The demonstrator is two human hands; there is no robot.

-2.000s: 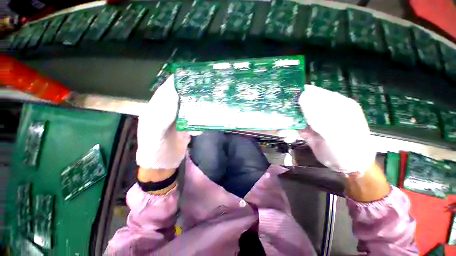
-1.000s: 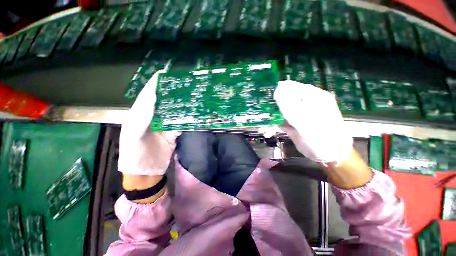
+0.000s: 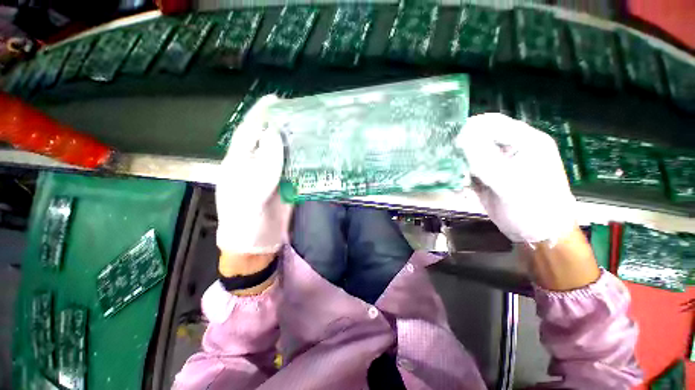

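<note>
A green circuit board (image 3: pixel 373 141) is held up between both hands, above the near rail of the conveyor. Its face is washed out by pale glare and its right end sits a little higher than its left. My left hand (image 3: pixel 251 179), in a white glove with a black band at the wrist, grips the board's left edge. My right hand (image 3: pixel 522 175), also in a white glove, grips its right edge. The fingertips behind the board are hidden.
Rows of boards lie on the dark conveyor belt (image 3: pixel 175 114) beyond the hands. A red-orange wrapped post (image 3: pixel 53 137) is at the left rail. Several boards lie on the green mat (image 3: pixel 114 206) at left. More boards lie on the red mat (image 3: pixel 648 327) at right.
The board has gone from clearly lit green to pale glare as its tilt changed. Both hands still hold its ends. The whole view has shifted slightly since one second ago.
</note>
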